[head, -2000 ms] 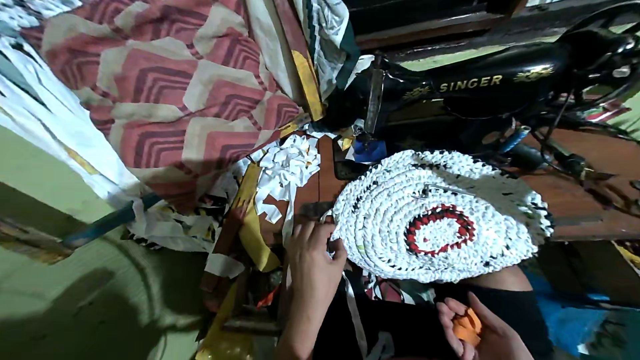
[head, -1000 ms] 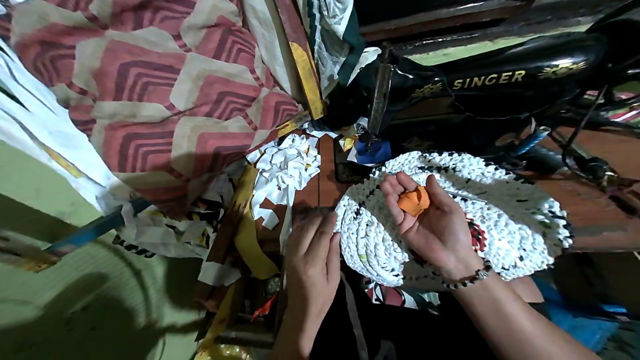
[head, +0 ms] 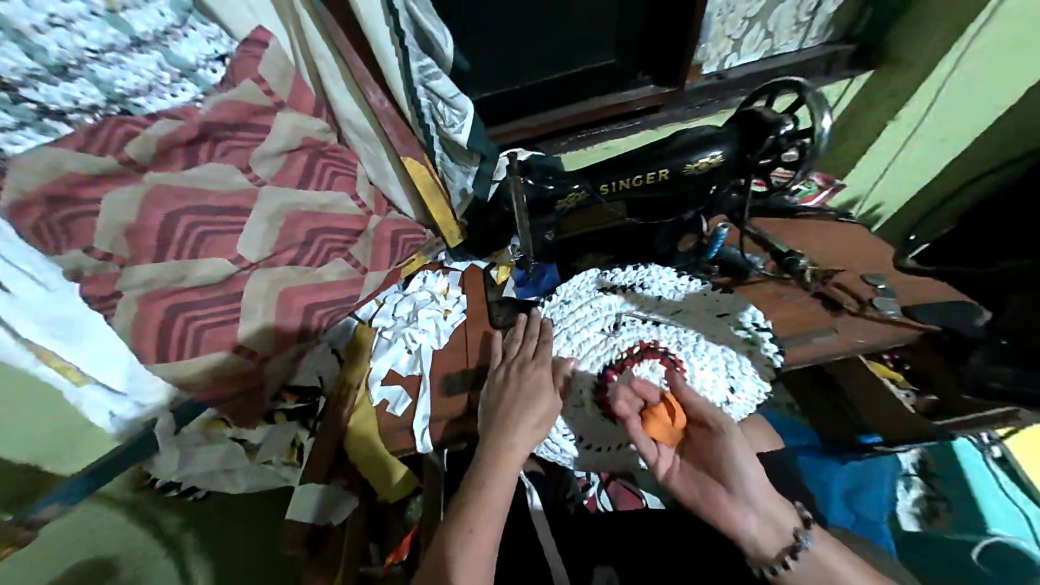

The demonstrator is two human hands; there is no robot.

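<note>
A round white braided fabric mat [head: 691, 333] with black flecks and a red-and-black ring lies on the wooden table before a black Singer sewing machine [head: 642, 187]. My left hand [head: 524, 390] rests palm down at the mat's left edge, its fingers extended and nearly together. Over the mat's lower part, my right hand [head: 699, 447] is turned palm up and holds a small orange piece [head: 665, 419], apparently cloth, in its curled fingers. A beaded bracelet circles the right wrist. Left of my left hand lies a pile of white fabric strips [head: 422, 313].
A red-and-beige patterned cloth [head: 219, 219] spreads over the left side. The machine's handwheel [head: 784, 130] stands at the back right. Small metal pieces [head: 881, 294] lie on the table's right part [head: 861, 260]. Below it is an open drawer [head: 902, 390] with items inside.
My right hand rose from the mat's lower edge to above the mat, then lowered somewhat, still with the orange piece. My left hand now lies flatter. The view has shifted, showing the handwheel.
</note>
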